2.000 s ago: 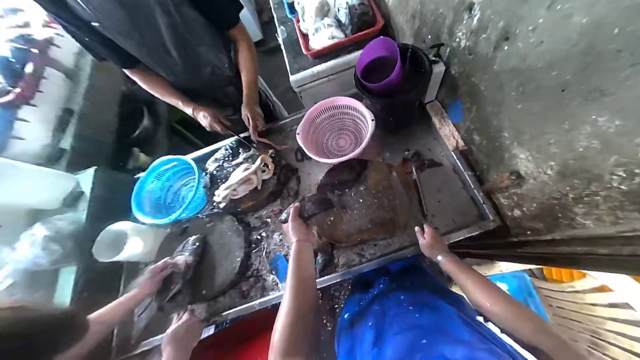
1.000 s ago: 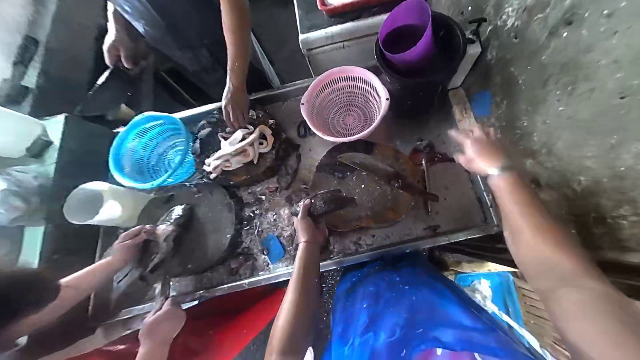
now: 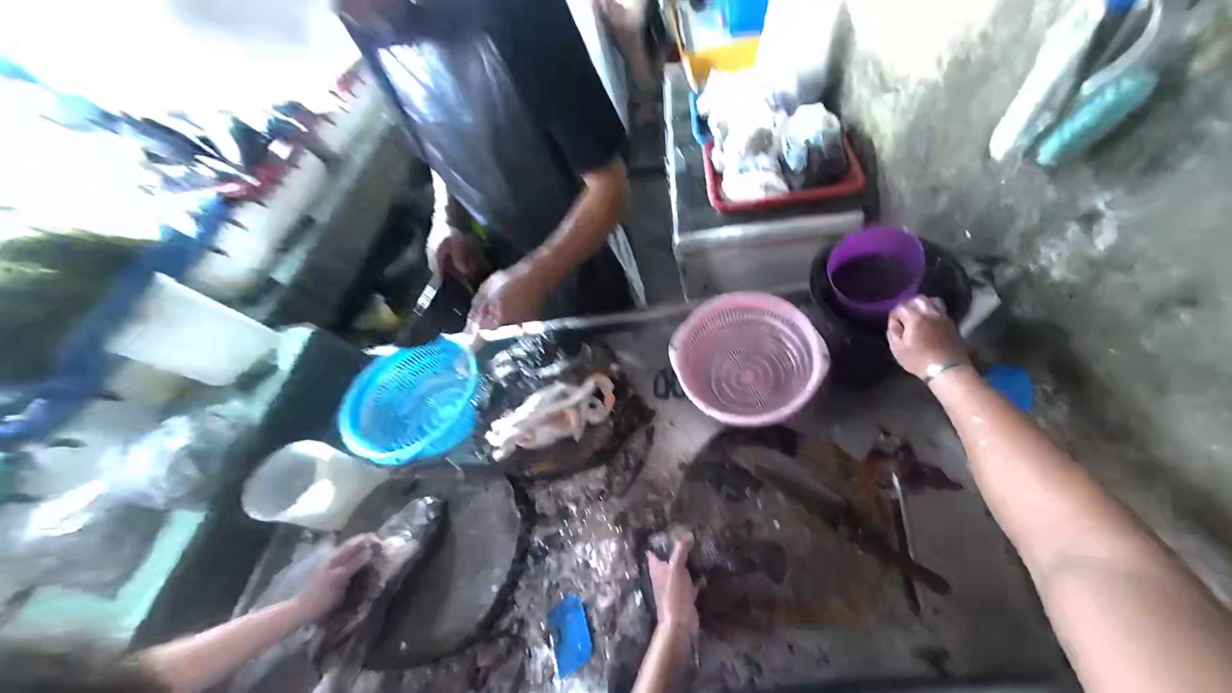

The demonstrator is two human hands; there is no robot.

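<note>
My left hand (image 3: 676, 592) is at the left edge of a round cutting board (image 3: 808, 597), beside a blurred dark piece, perhaps fish (image 3: 746, 558); its grip is unclear. A long dark knife (image 3: 866, 534) lies across the board, and a thin rod-like tool (image 3: 903, 529) lies at its right. My right hand (image 3: 926, 337) is closed at the rim of a purple plastic container (image 3: 876, 274), which sits in a black bucket (image 3: 837, 337). A pink plastic colander (image 3: 749, 361) stands behind the board.
At left, a co-worker's hand (image 3: 337, 575) holds a fish (image 3: 409, 539) over another round board (image 3: 472, 568). Pale squid-like pieces (image 3: 553, 414) lie near a blue basket (image 3: 409, 399) and a white container (image 3: 308, 486). Another person (image 3: 510, 125) stands across the metal table. A blue scrap (image 3: 570, 635) lies in front.
My right hand has moved from beside the board to the purple container. The knife shows across the board one second ago and now. The view has tilted up.
</note>
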